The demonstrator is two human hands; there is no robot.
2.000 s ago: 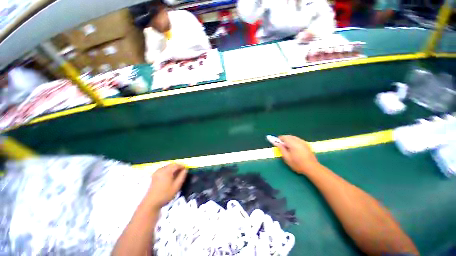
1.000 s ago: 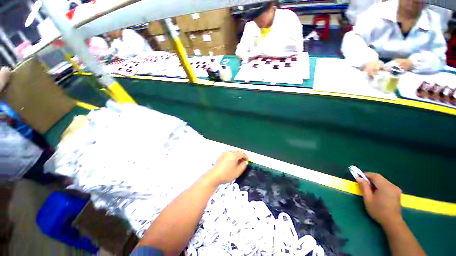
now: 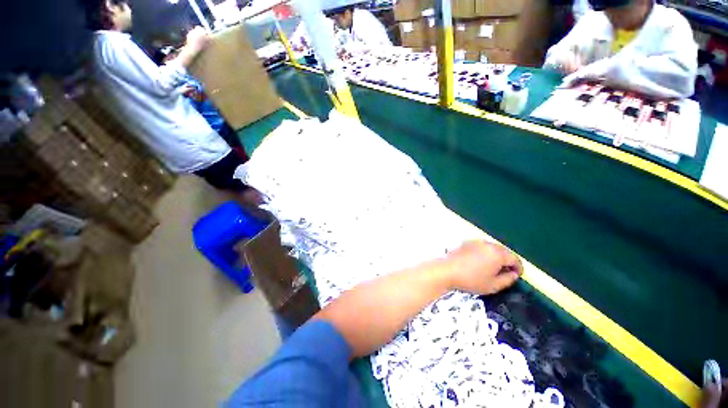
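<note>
My left hand [image 3: 484, 268] rests by the yellow-white line, above the edge of the black pieces, fingers curled; whether it holds something is hidden. My right hand [image 3: 712, 396] is cut off at the bottom right edge, with a small white piece [image 3: 711, 372] sticking up from its fingers. A heap of white loops [image 3: 460, 358] lies below my left forearm. A loose heap of small black pieces [image 3: 551, 344] lies between the loops and the line. A large plastic-covered white heap [image 3: 359, 191] lies beyond my left arm.
A blue stool [image 3: 226, 233] and an open carton [image 3: 278, 267] stand left of the bench. A person [image 3: 156, 96] stands by a cardboard sheet [image 3: 235, 76]. Opposite, a seated person [image 3: 638, 52] works behind a white board [image 3: 619, 119] and small bottles [image 3: 515, 97]. Cartons [image 3: 92, 159] are stacked at far left.
The view has swung left, bringing the aisle, stool and standing person into sight. My right hand has shifted to the bottom right edge of the picture. My left hand stays by the black pieces.
</note>
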